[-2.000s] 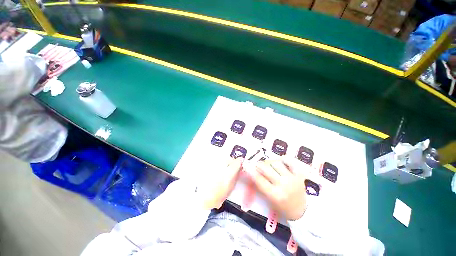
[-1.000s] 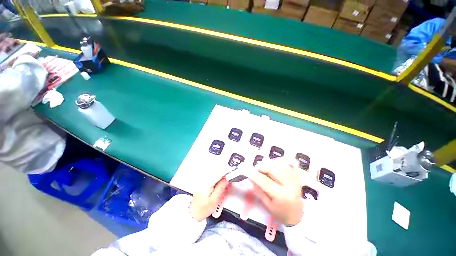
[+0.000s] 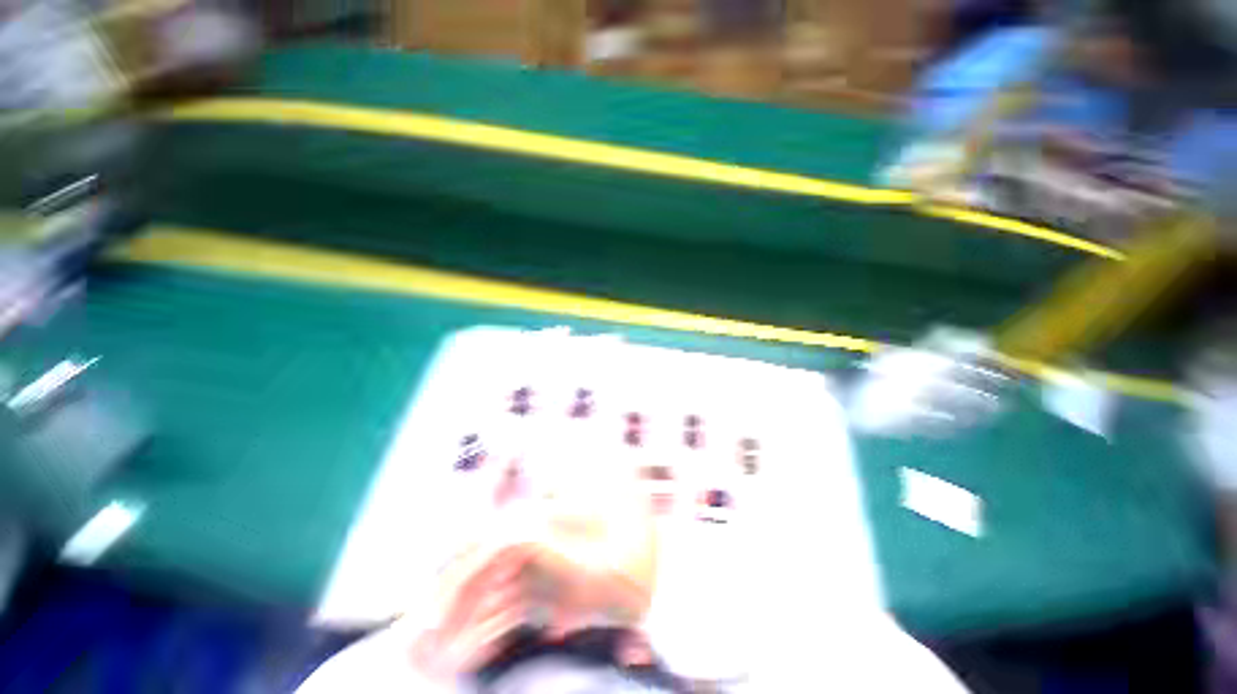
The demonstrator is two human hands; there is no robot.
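The view is strongly blurred. A white board (image 3: 773, 583) lies on the green bench in front of me. Several dark smartwatches, one of them at the board's right (image 3: 715, 504), lie on it in two rough rows. My left hand (image 3: 478, 597) and my right hand (image 3: 597, 549) are close together over the board's near edge, low in the picture. The fingers and anything between them are too blurred to tell.
A blurred white tissue box (image 3: 929, 382) stands right of the board, with a white card (image 3: 941, 500) on the green bench nearer me. A yellow-edged dark green conveyor (image 3: 543, 231) runs beyond the bench. A person in blue (image 3: 997, 82) is at the upper right.
The camera has turned right, so the board and bench sit further left and everything is blurred. My hands are closer together and lower, near the board's front edge.
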